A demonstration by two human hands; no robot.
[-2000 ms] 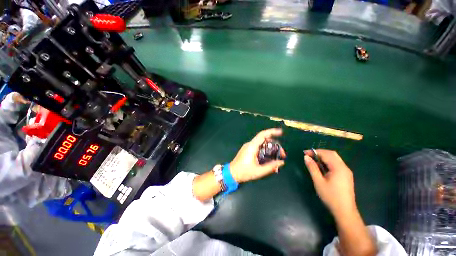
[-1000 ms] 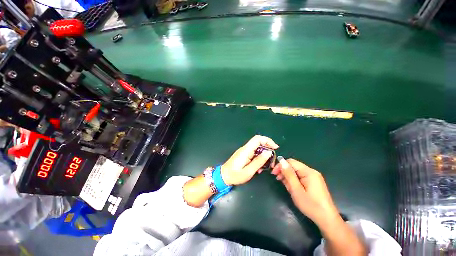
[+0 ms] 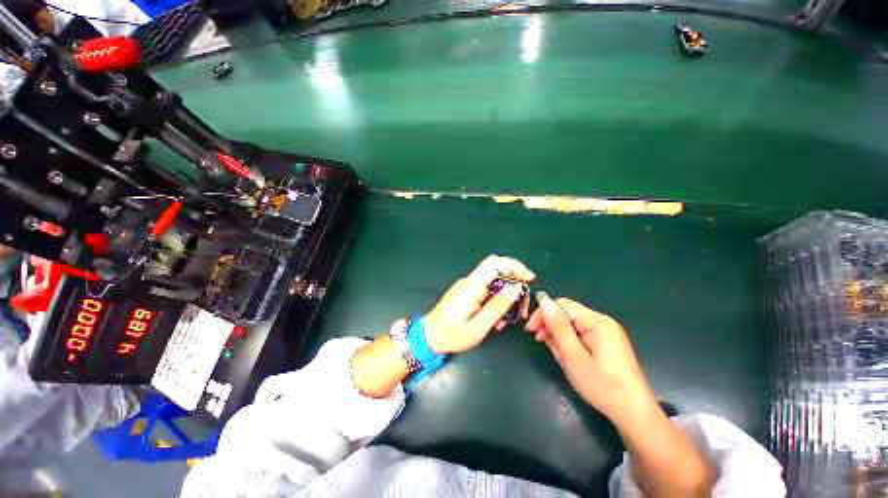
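Observation:
My left hand, with a bright blue wrist strap, holds a small dark device housing cupped in its fingers. My right hand is close beside it on the right, thumb and fingers pinched together at the housing's right edge. A thin dark and orange strip shows between the two hands. I cannot make out clearly what the right fingertips grip; something small and pale shows at their tips. Both hands are above the green bench.
A black clamp fixture with red-gripped handles and a red digital readout stands at left. Clear stacked trays stand at right. Small units lie on the green belt beyond the yellowish tape.
From two seconds ago, my right hand has moved left to meet the housing in my left hand. The view has shifted, and the readout numbers have changed.

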